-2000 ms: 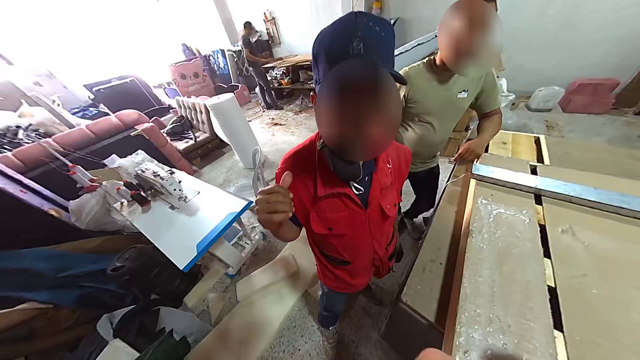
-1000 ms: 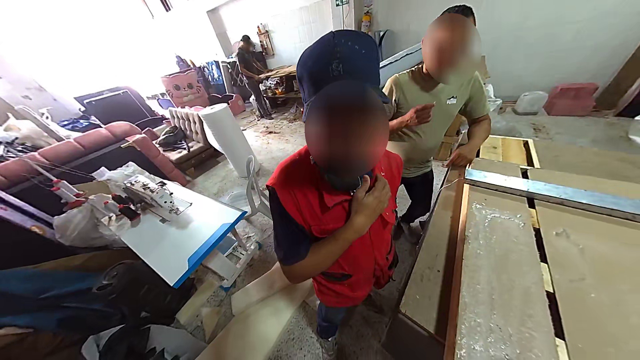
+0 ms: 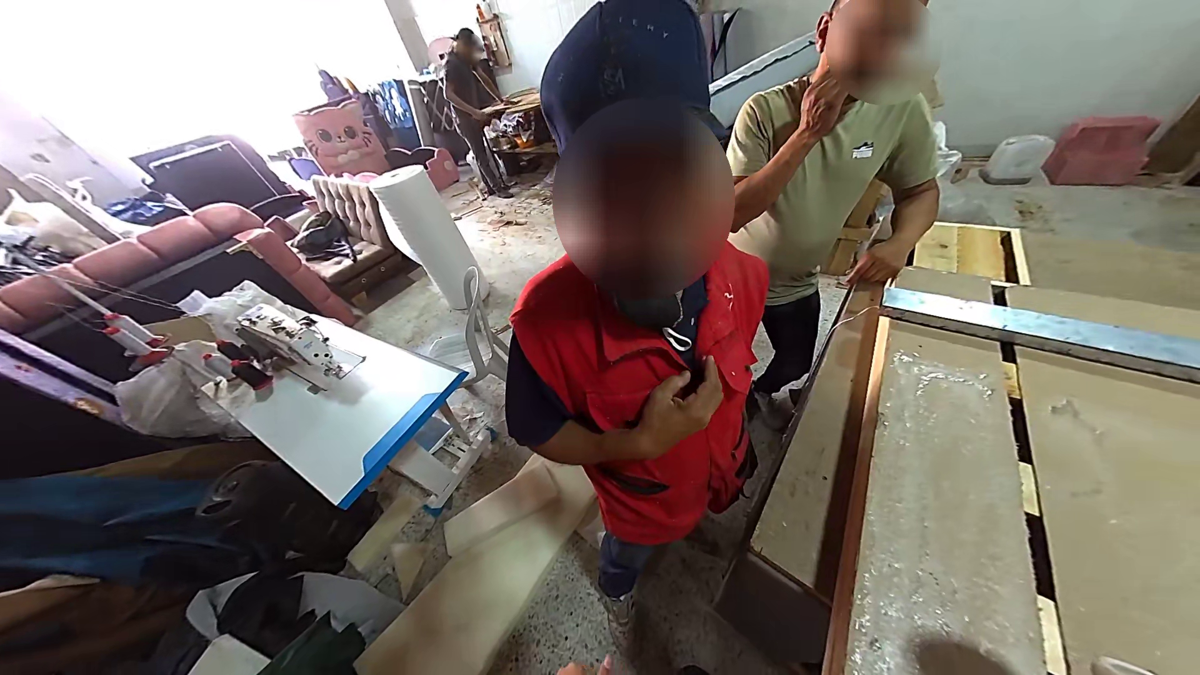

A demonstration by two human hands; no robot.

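Observation:
Only fingertips show at the bottom edge of the head view, seemingly of my left hand (image 3: 586,668); whatever they may hold is cut off. My right hand cannot be made out. A small pale shape (image 3: 1116,665) at the lower right edge is too cropped to name. To the right lies a board with a glossy, wet-looking coating (image 3: 947,487), edged by a wooden strip (image 3: 858,497). Across its far end rests a long metal bar (image 3: 1041,328). Beside it is another plain board (image 3: 1116,478), with a dark gap between them.
A person in a red vest (image 3: 637,394) stands close in front, a person in a green shirt (image 3: 830,197) behind. Left are a sewing machine (image 3: 291,342) on a white table (image 3: 375,412), a white roll (image 3: 427,234) and foam pieces (image 3: 497,581). Another person (image 3: 469,112) works far back.
The red-vested person's hand has gone from near the chin down to the chest. The green-shirted person's raised hand has moved up to the face.

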